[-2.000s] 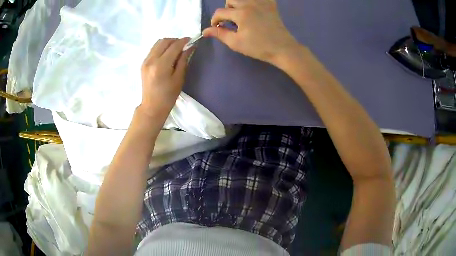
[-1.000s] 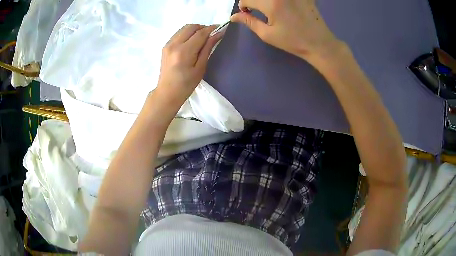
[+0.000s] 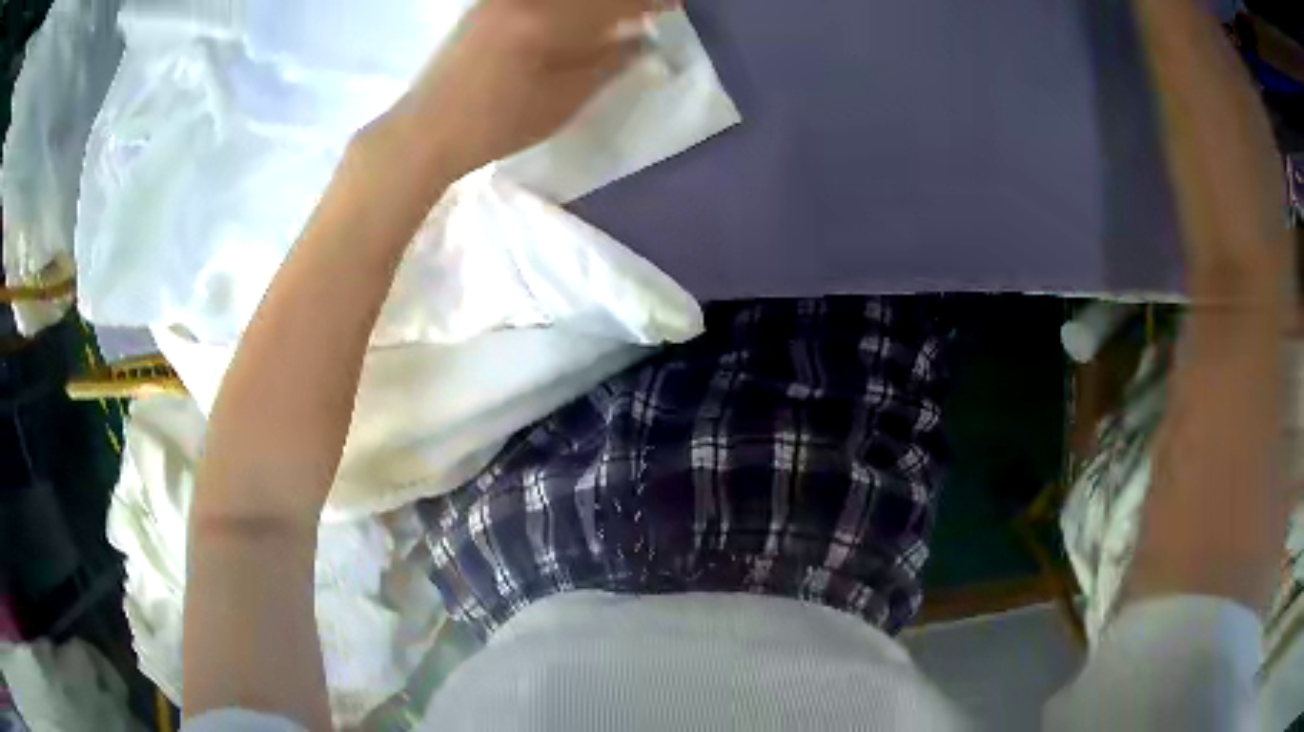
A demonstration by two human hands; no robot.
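Observation:
A white garment lies spread over the left part of the table and hangs down over its front edge. Its hem corner lies flat on the grey-purple table cloth. My left hand is at the top edge of the picture, blurred, over the hem of the garment; its fingers are partly cut off and its grip is unclear. My right forearm reaches up along the right side, and my right hand is out of the picture past the top edge. The iron cannot be made out.
White cloth hangs low at the left, below a yellow rail. More whitish cloth hangs at the lower right behind my right arm. The table's front edge runs just before my checked bottoms.
My right hand has left the hem and moved right and up, out of view. My left hand has moved up and lies blurred over the hem. The hem corner now lies on the table.

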